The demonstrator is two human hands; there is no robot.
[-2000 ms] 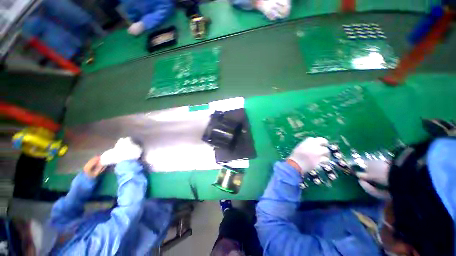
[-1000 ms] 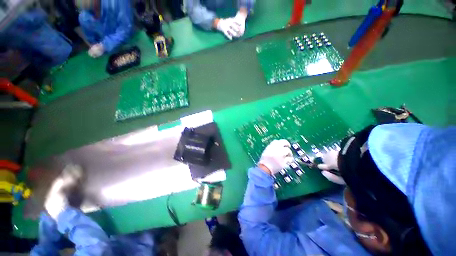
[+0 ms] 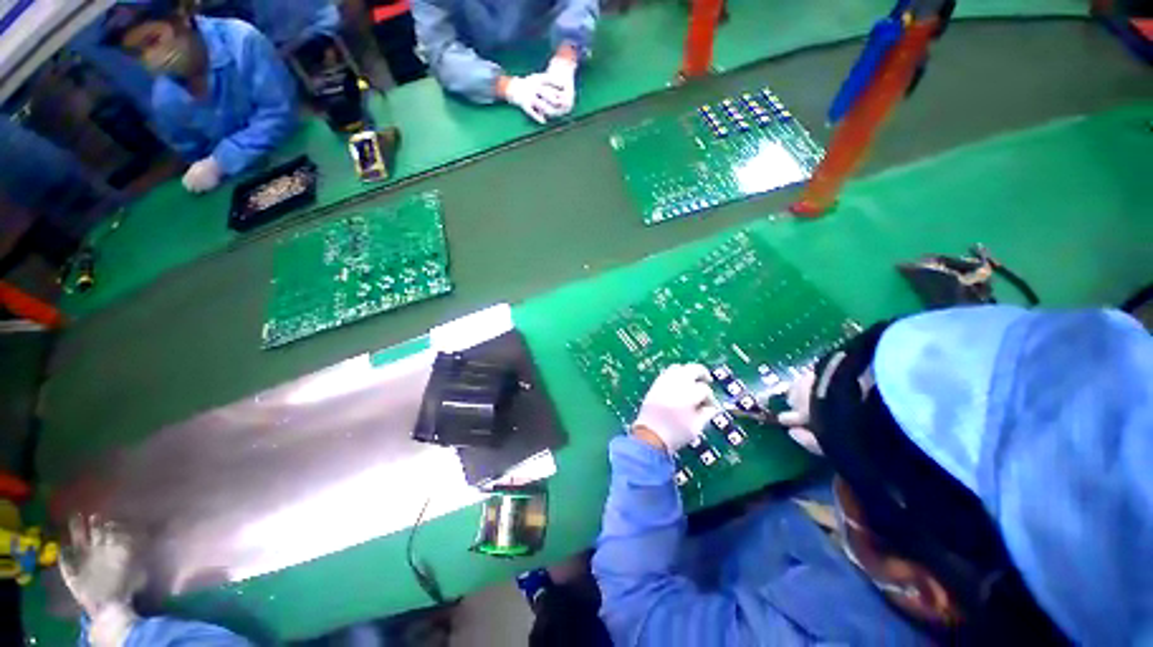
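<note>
My right hand, in a white glove, shows at the lower left, its fingers apart. It holds nothing that I can see, and is at the near left end of a large silver metal plate. Whether it touches the plate is unclear. The blue sleeve is cut off by the bottom edge. My left hand is out of the picture. A squat black device stands on a dark sheet at the plate's right end. A solder wire spool lies just in front of it.
A worker at right bends over a green circuit board, both gloved hands on its black parts. Two more boards lie on the dark line behind. Opposite are two people, a black tray and an orange post.
The view has swung right, so the benches shift left. My hands were together over the plate; now only the right shows, lower left. The other worker's hands stay on the board.
</note>
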